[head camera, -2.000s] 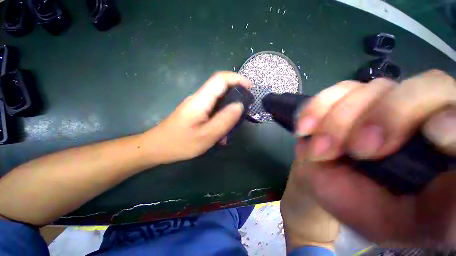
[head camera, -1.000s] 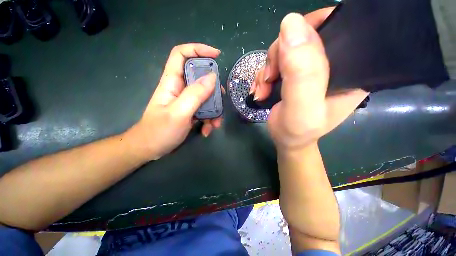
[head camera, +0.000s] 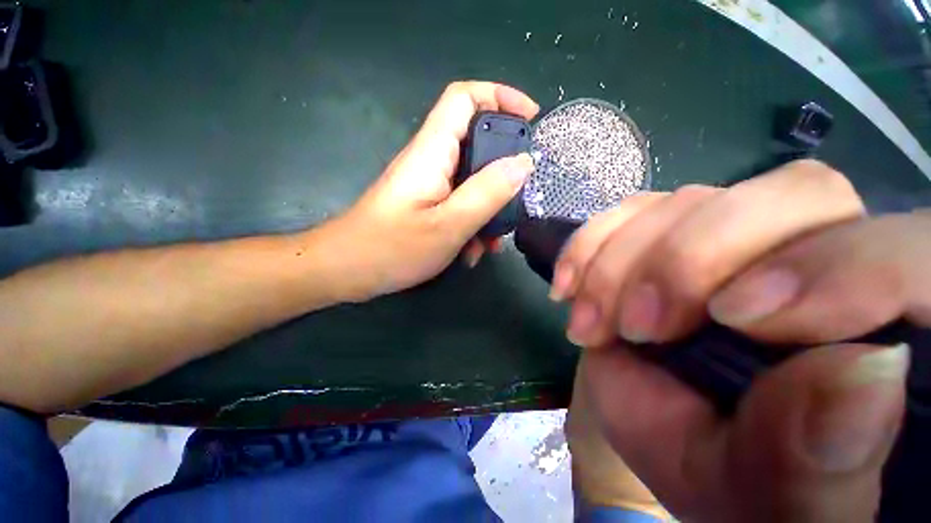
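Observation:
My left hand (head camera: 429, 204) holds a small dark plastic housing (head camera: 497, 140), flat face up, with two corner holes showing at its top end and my thumb across its middle. My right hand (head camera: 704, 296) is large and close to the camera, wrapped around a black electric screwdriver (head camera: 543, 243). Its dark nose is at the housing's lower right end; the bit tip cannot be seen. A round screw dish (head camera: 595, 153) full of tiny silvery screws lies just right of the housing, its lower edge partly covered by my right hand.
Black loose housings stand at the far left (head camera: 25, 110), and another loose housing (head camera: 812, 125) lies at the right. Tiny screws are scattered around the dish. A curved white-edged rail (head camera: 786, 43) crosses the upper right. The green worktop's worn front edge (head camera: 337, 401) is below my arms.
Since one second ago, my left hand and the housing have moved right, against the dish. My right hand has turned, and the screwdriver nose has come from over the dish to the housing's lower end.

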